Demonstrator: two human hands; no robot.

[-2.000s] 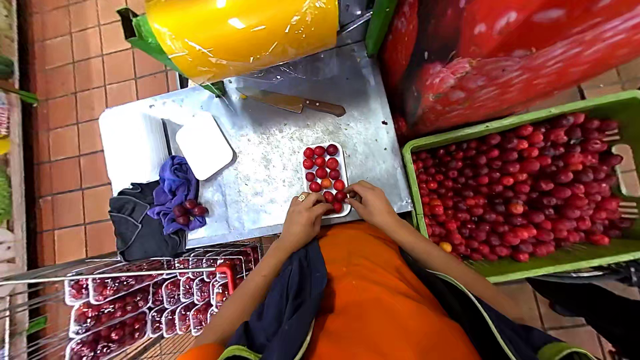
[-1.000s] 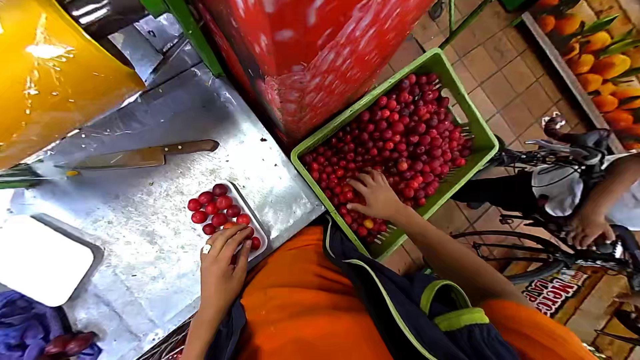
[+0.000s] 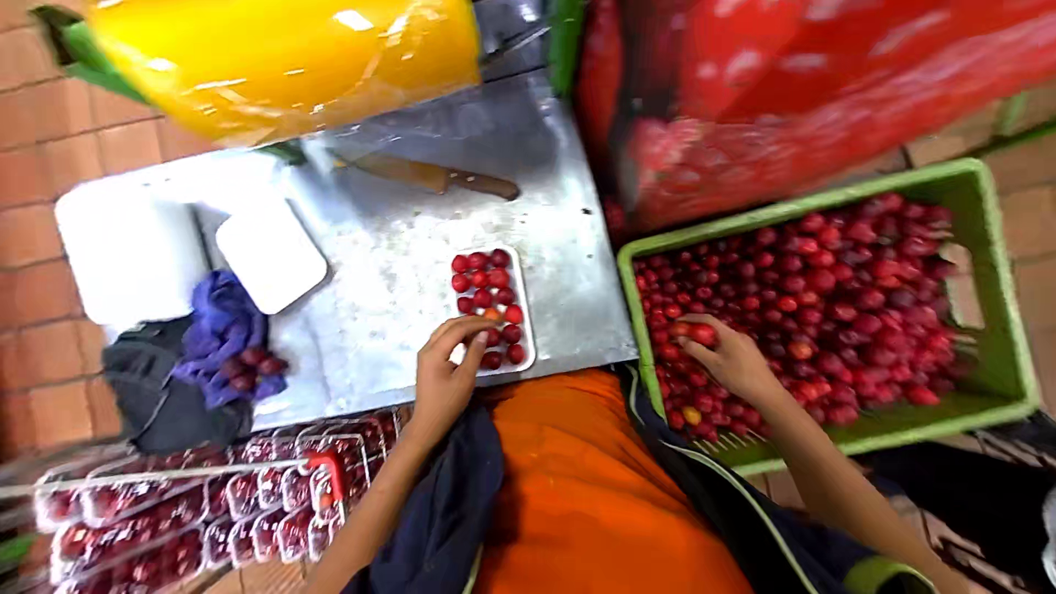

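A white foam tray (image 3: 528, 330) holding rows of red plums (image 3: 480, 279) lies on the metal table near its front edge. My left hand (image 3: 450, 359) rests at the tray's lower left corner, thumb and fingers close to the fruit; whether it grips a plum is hidden. Over the left part of a green plastic crate (image 3: 825, 202) full of plums, my right hand (image 3: 726, 355) holds red plums (image 3: 700, 333) between thumb and fingertips.
A knife (image 3: 445, 176) lies behind the tray. Empty white trays (image 3: 272, 256), a purple cloth (image 3: 221, 318) with several plums and a black bag (image 3: 169, 388) are at left. Wrapped plum packs (image 3: 256, 495) fill a wire cart below left.
My right hand, over the white tray two seconds ago, was open on the crate's fruit one second ago and now has plums in its fingers. The view has swung back left.
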